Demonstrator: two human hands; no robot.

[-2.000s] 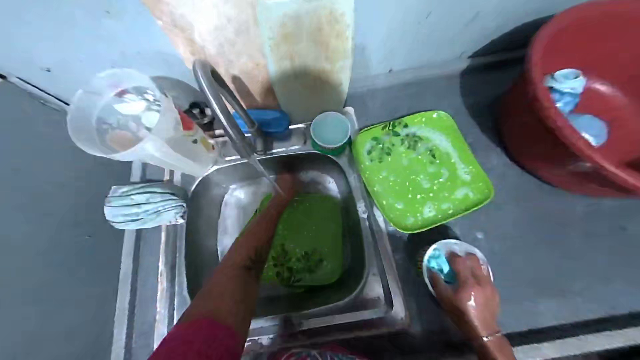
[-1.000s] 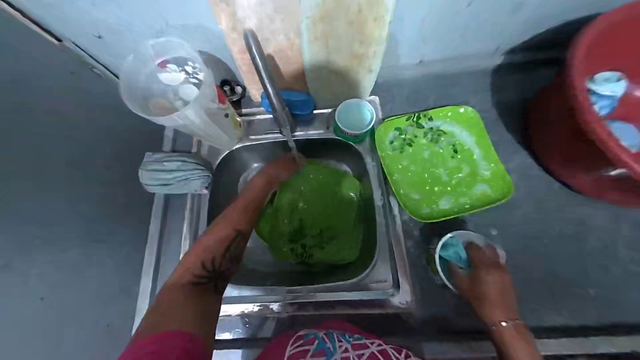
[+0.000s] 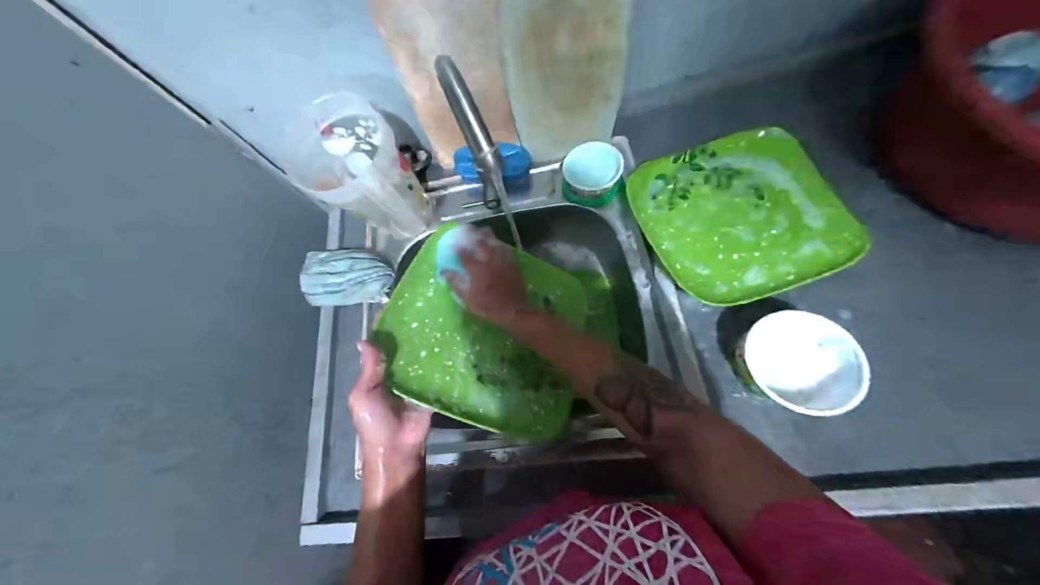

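My left hand (image 3: 388,410) grips the lower left edge of a speckled green square plate (image 3: 431,325), held tilted over the steel sink (image 3: 634,276). On the plate's upper face my right hand (image 3: 487,276) presses a light blue scrubber (image 3: 452,253), blurred. Part of another green plate (image 3: 600,305) shows beneath, inside the sink. Water runs from the faucet (image 3: 471,114) behind my right hand. A foamy green plate (image 3: 747,219) with a leaf pattern lies on the counter to the right. In front of it stands a white-rimmed bowl (image 3: 807,363) with whitish contents.
A clear plastic jug (image 3: 349,154) stands at the sink's back left, near a folded striped cloth (image 3: 347,277). A small cup (image 3: 593,171) and a blue object (image 3: 493,162) sit along the back rim. Boards (image 3: 565,73) lean on the wall. A red tub (image 3: 967,138) is far right.
My right hand has left the white-rimmed bowl with the blue scrubber and is now on the plate. My left hand has moved to the plate's left edge, and the plate is raised and tilted.
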